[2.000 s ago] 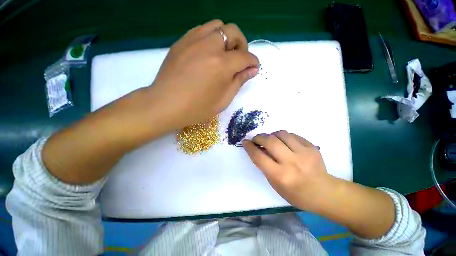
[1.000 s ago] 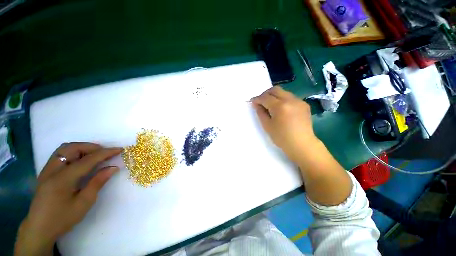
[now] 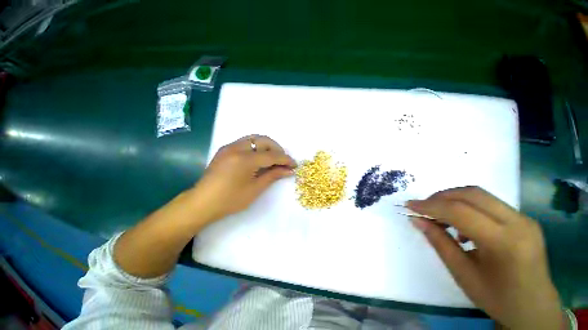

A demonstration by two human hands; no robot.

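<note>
A pile of gold-coloured small parts (image 3: 321,182) lies on the white board (image 3: 309,248). A smaller pile of dark small parts (image 3: 377,185) lies to its right. My left hand (image 3: 248,174) is at the gold pile's left edge, thumb and forefinger pinched together; whether a grain is between them is too small to tell. My right hand (image 3: 493,242) is right of and below the dark pile, holding a thin metal hand tool (image 3: 412,214) whose tip points left. Sparse tiny loose pieces (image 3: 407,122) lie near the board's top edge.
Two small zip bags (image 3: 173,113) lie left of the board on the green bench (image 3: 77,129). A black smartphone (image 3: 527,97) and slim tweezers (image 3: 573,132) lie at the right. A faint clear round rim (image 3: 425,92) shows at the board's top edge.
The view has swung left. My left hand has gone from the loose pieces to the gold pile's left edge. My right hand moved from the dark pile to the board's right side, then back near the pile.
</note>
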